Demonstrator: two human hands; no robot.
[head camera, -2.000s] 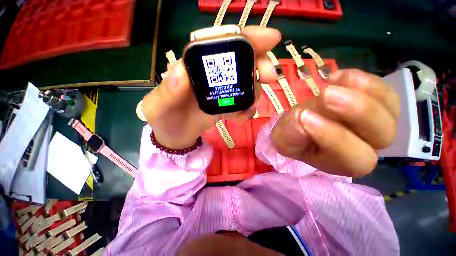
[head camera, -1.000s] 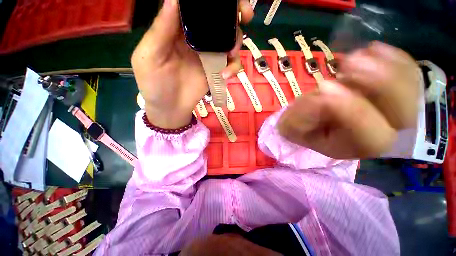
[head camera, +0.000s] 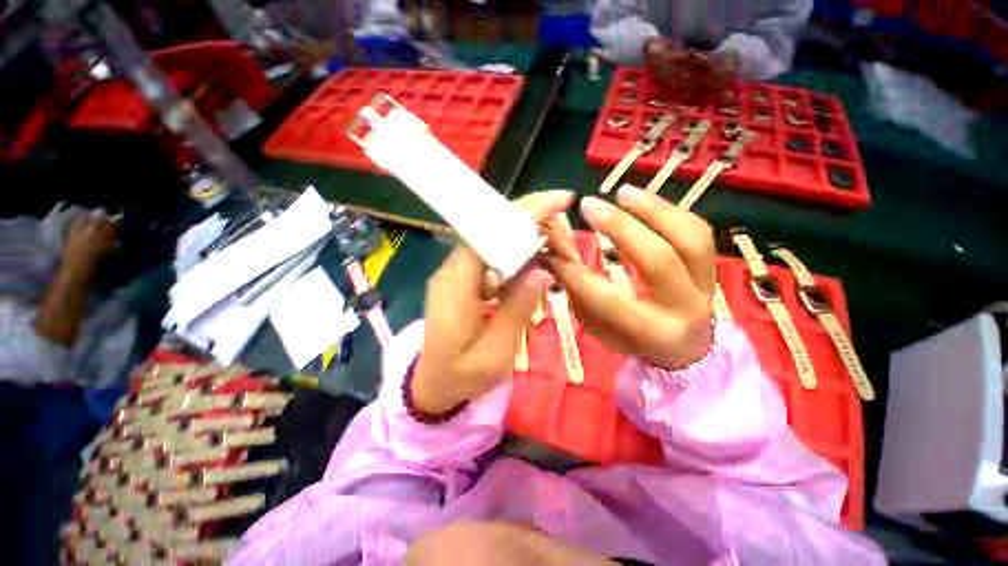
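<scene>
My left hand (head camera: 473, 332) holds a smartwatch by its case. The watch's pale strap (head camera: 448, 188) sticks out up and to the left, with its buckle end in the air. The case is mostly hidden between my fingers. My right hand (head camera: 647, 276) is at the case's right side with its fingers bent; its fingertips are at or near the watch, and whether they grip it I cannot tell. Below lies the red compartment tray (head camera: 586, 415) with several beige-strapped watches (head camera: 783, 326) on it, partly hidden by my hands.
A full tray of watches (head camera: 182, 464) is at lower left. Papers (head camera: 249, 282) and a pink-strapped watch (head camera: 368, 301) lie at left. A red tray (head camera: 403, 116) and a tray with watches (head camera: 730, 133) are ahead. A white machine (head camera: 945, 420) is at right. Other people's hands show ahead and at far left.
The view has tilted up and shows more of the bench. The watch is turned so its strap points up-left and its screen no longer shows. My right hand has come in to the watch.
</scene>
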